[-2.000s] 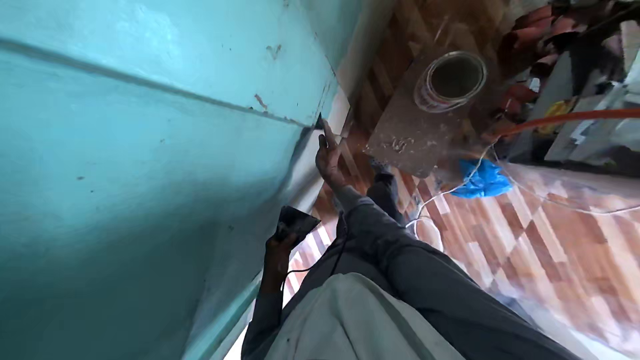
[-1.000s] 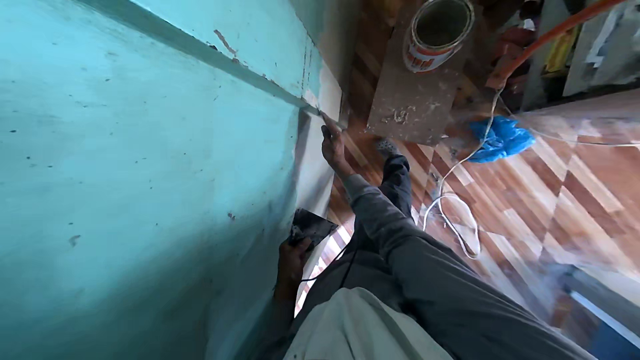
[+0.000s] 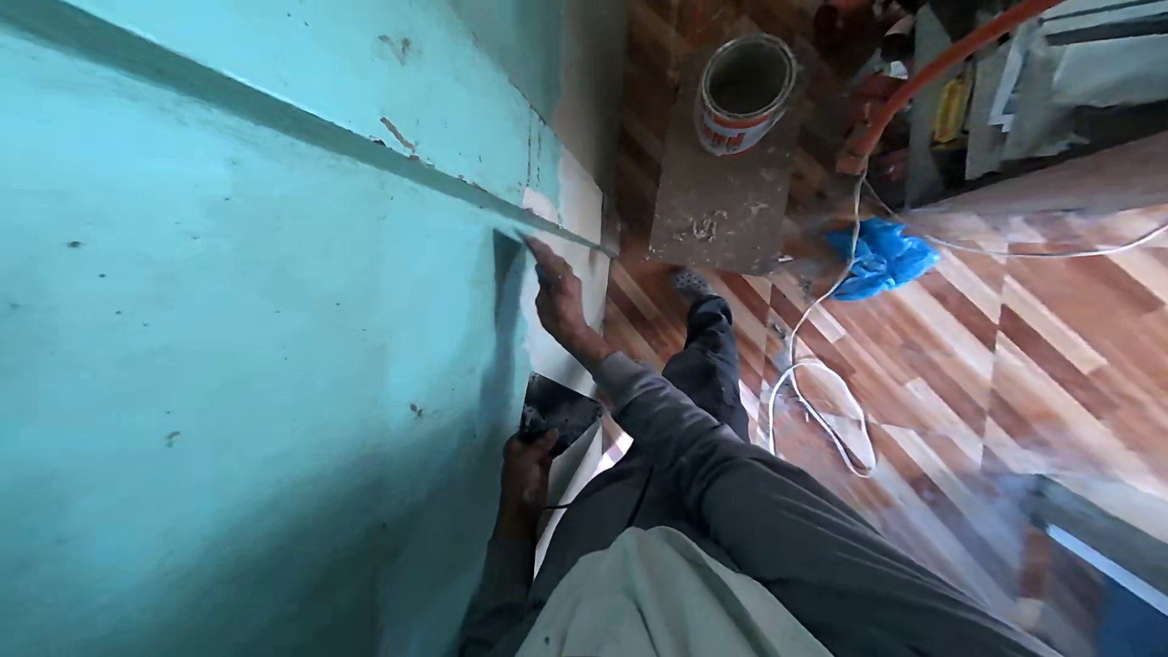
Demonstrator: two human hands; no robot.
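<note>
My left hand [image 3: 531, 465], low beside the teal wall [image 3: 274, 338], grips a dark flat plate [image 3: 570, 412], probably a putty holder. Further up, my right hand [image 3: 558, 297] is closed around a thin flat tool [image 3: 526, 239], seen nearly edge-on; it looks like a putty knife. Its tip is at or very near the wall, just below a long ledge [image 3: 301, 128]. A pale patched strip [image 3: 552, 351] runs along the wall's edge beside this hand. Much of the tool is hidden by my fingers.
An open paint bucket [image 3: 746, 96] stands on a stained board [image 3: 721, 214] on the wood-patterned floor. Near my foot [image 3: 693, 285] lie a white cable [image 3: 821, 365] and a blue plastic bag [image 3: 883, 260]. An orange hose or pipe [image 3: 940, 68] crosses near stacked items. A blue-grey object [image 3: 1118, 566] is at lower right.
My right hand stays raised near the wall's edge strip, and the tool's thin edge now shows at the teal surface. My left hand keeps hold of the dark plate. The view has shifted somewhat.
</note>
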